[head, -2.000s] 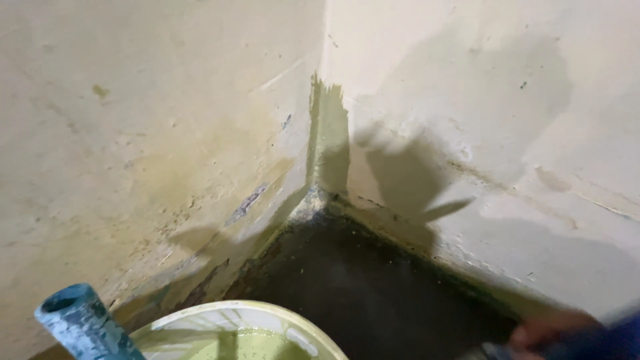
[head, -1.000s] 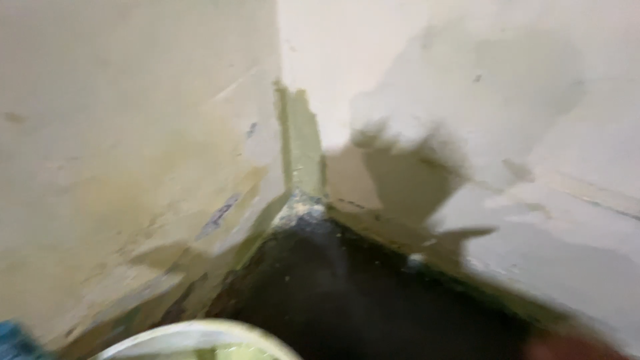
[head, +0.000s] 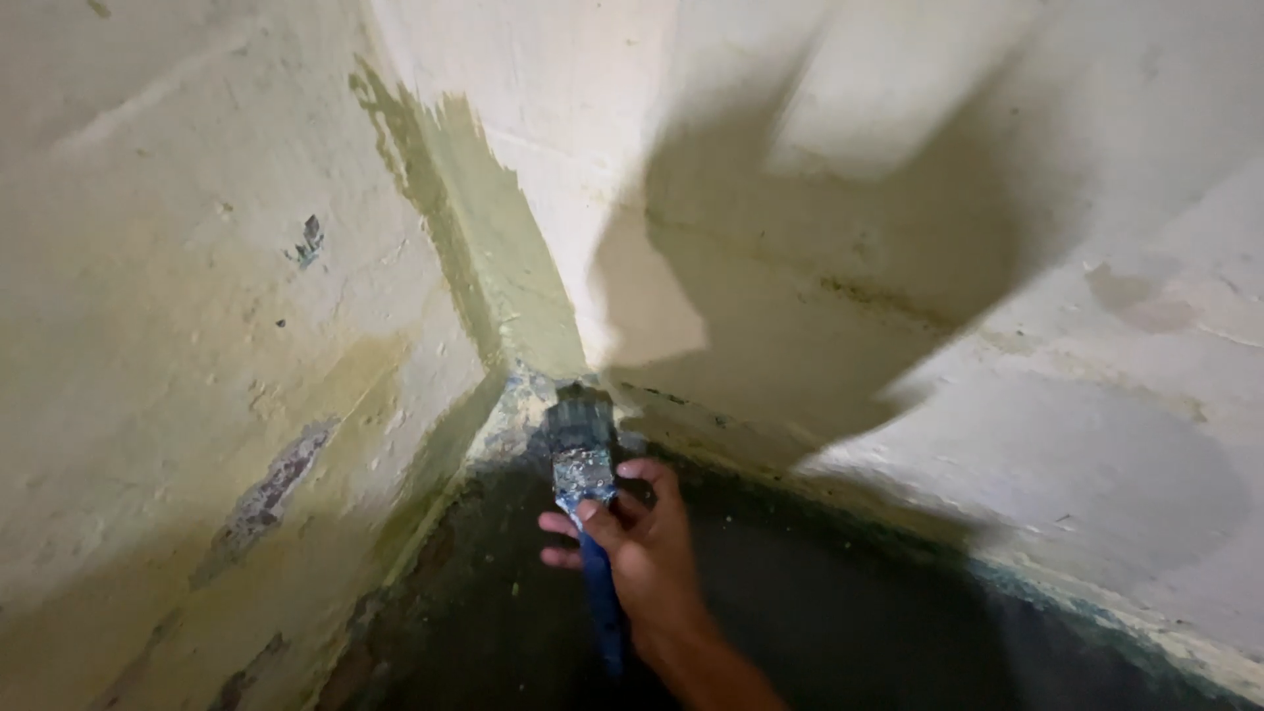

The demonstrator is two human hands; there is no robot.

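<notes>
A paintbrush (head: pixel 585 472) with a blue handle, its metal band crusted with old paint, is held by my right hand (head: pixel 642 553). My thumb presses near the top of the handle, and the fingers reach around from behind. The dark bristles point away from me, at the foot of the corner where the two walls and the dark floor meet. Whether they touch the surface is hard to tell. A band of olive-green paint (head: pixel 513 267) runs up the corner above the brush. My left hand is out of view.
The left wall (head: pixel 178 296) has flaked, stained patches. A large shadow lies across the right wall (head: pixel 1116 395). The dark floor (head: pixel 829 612) spreads below, with rough, greenish edges along the foot of both walls.
My right hand has moved from the lower right edge into the corner, where the brush now shows clearly. The pail and the blue pipe-like piece at lower left have left the view.
</notes>
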